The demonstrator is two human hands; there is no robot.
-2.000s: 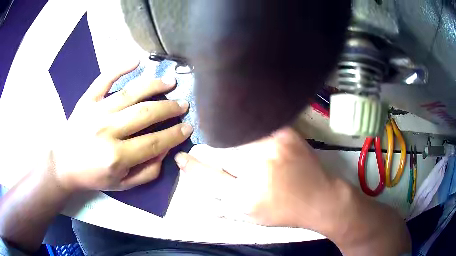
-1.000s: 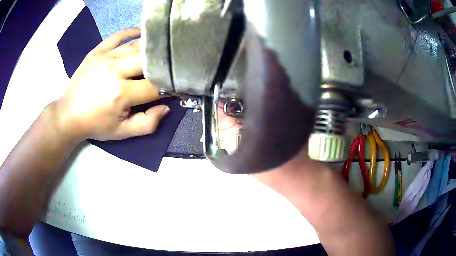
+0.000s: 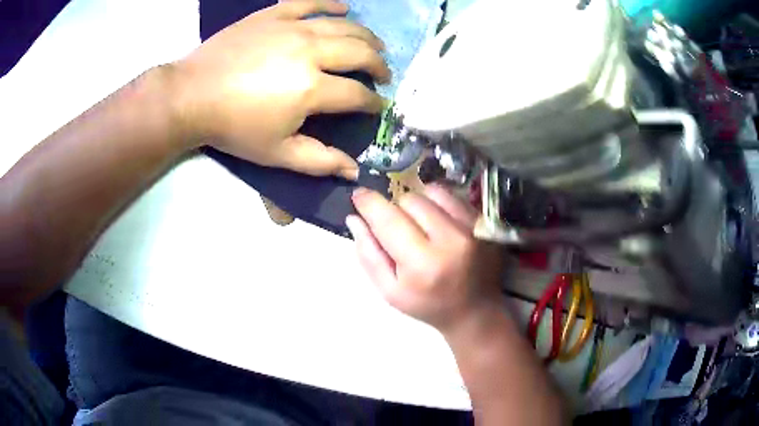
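A dark navy fabric panel (image 3: 291,193) lies on the white table under both hands, its right end at the presser foot (image 3: 384,156). A pale blue piece (image 3: 399,32) lies beyond it, beside the machine head. My left hand (image 3: 279,87) rests spread on the panel, fingers apart, thumb tip near the foot. My right hand (image 3: 424,250) has its fingertips on the panel's right end, just in front of the foot; its grip is not clear. The sewing machine head (image 3: 524,100) is blurred and fills the upper right.
Scissors with red and orange-yellow loops (image 3: 549,320) hang right of the machine, beside green-yellow snips (image 3: 593,362). Pale pink and blue fabric strips (image 3: 620,366) are at lower right. The white table (image 3: 241,299) has a curved front edge; the wearer's lap is below.
The view has shifted, showing the machine head from the side and uncovering the presser foot. The left hand and panel now lie close to the foot. The right hand's fingers have come into clear view.
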